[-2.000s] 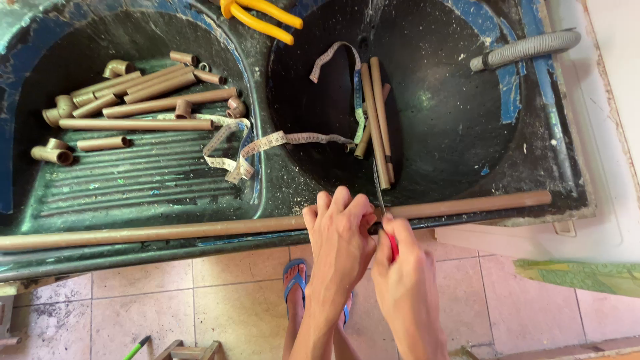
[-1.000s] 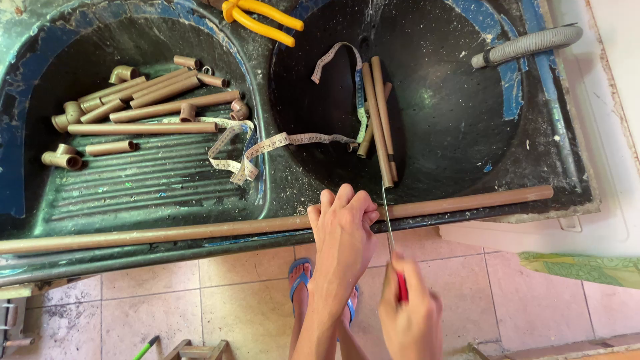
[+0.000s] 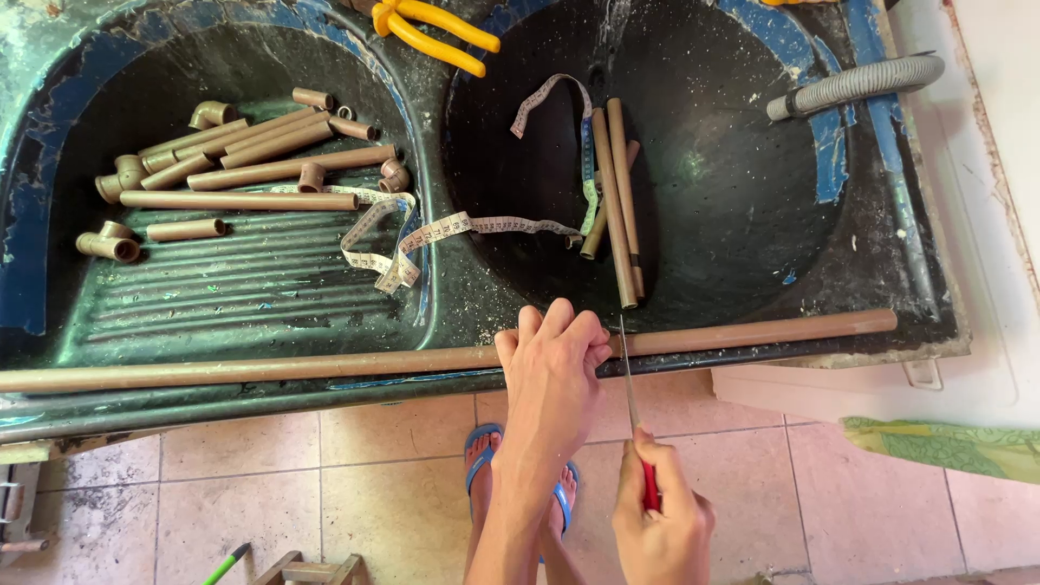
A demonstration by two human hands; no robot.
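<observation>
A long brown plastic pipe (image 3: 764,334) lies along the front edge of the sink counter. My left hand (image 3: 556,374) grips it near its middle, fingers curled over it. Just right of those fingers, the thin blade of a handsaw (image 3: 627,374) crosses the pipe. Its red handle (image 3: 651,486) is in my right hand (image 3: 662,512), below the counter edge. Beyond the pipe, cut brown pipe pieces (image 3: 614,211) lie in the round basin, with a measuring tape (image 3: 439,230) running from them to the left basin.
The ribbed left basin (image 3: 244,301) holds several short pipes (image 3: 239,201) and elbow and tee fittings (image 3: 122,179). Yellow-handled pliers (image 3: 439,32) lie at the back between the basins. A grey corrugated hose (image 3: 861,83) reaches over the right basin's edge. A green cloth (image 3: 942,447) is at right.
My right hand with the saw has moved down, away from the pipe, since the earliest frame, baring more of the blade. My left hand has stayed on the pipe.
</observation>
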